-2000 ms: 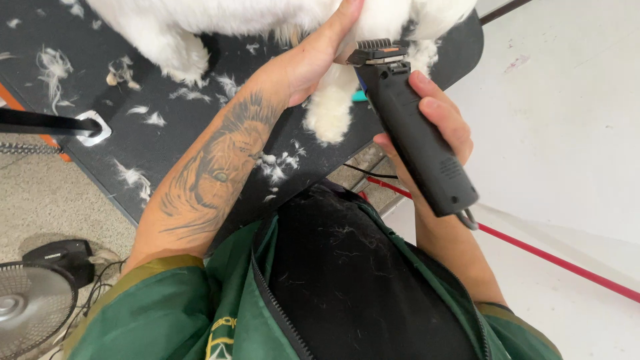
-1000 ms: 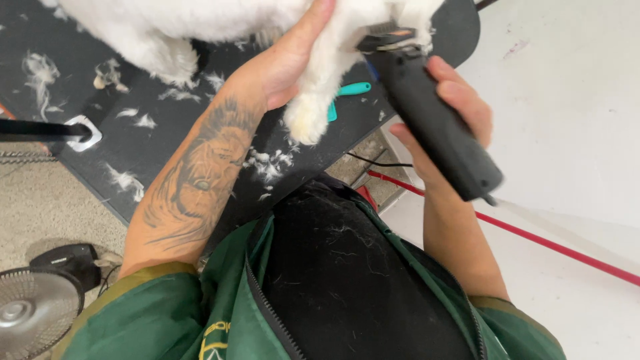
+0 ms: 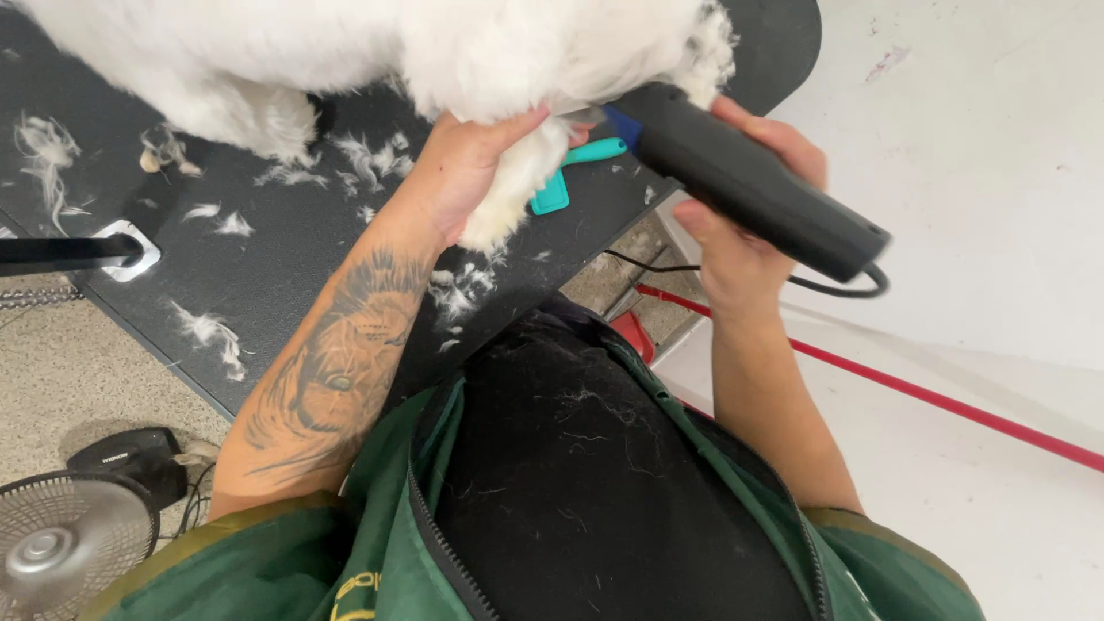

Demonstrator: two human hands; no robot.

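Note:
A white, fluffy dog (image 3: 285, 43) stands on a black grooming table (image 3: 259, 285); its head is out of view. My left hand (image 3: 466, 164) is closed around one of the dog's legs (image 3: 509, 194), its fingers partly hidden behind the fur. In my right hand (image 3: 750, 207) is a black corded electric clipper (image 3: 750, 181) with a blue part near its head. The clipper's head points left at the fur by the top of that leg, close to my left fingertips; the blade is mostly hidden. A turquoise slicker brush (image 3: 552, 191) lies on the table behind the leg.
Tufts of cut fur (image 3: 461, 289) lie about the table. A black post with a metal clamp (image 3: 129, 250) is at the table's left edge. Below left is a fan (image 3: 52, 543). A red pole (image 3: 931, 401) crosses at right, near a red dustpan (image 3: 634, 335). The clipper's cord hangs behind my right wrist.
The clipper has turned from nearly upright to a flatter slant, its head now pointing left. My left hand has moved down the leg. The brush, mostly hidden at first, shows more.

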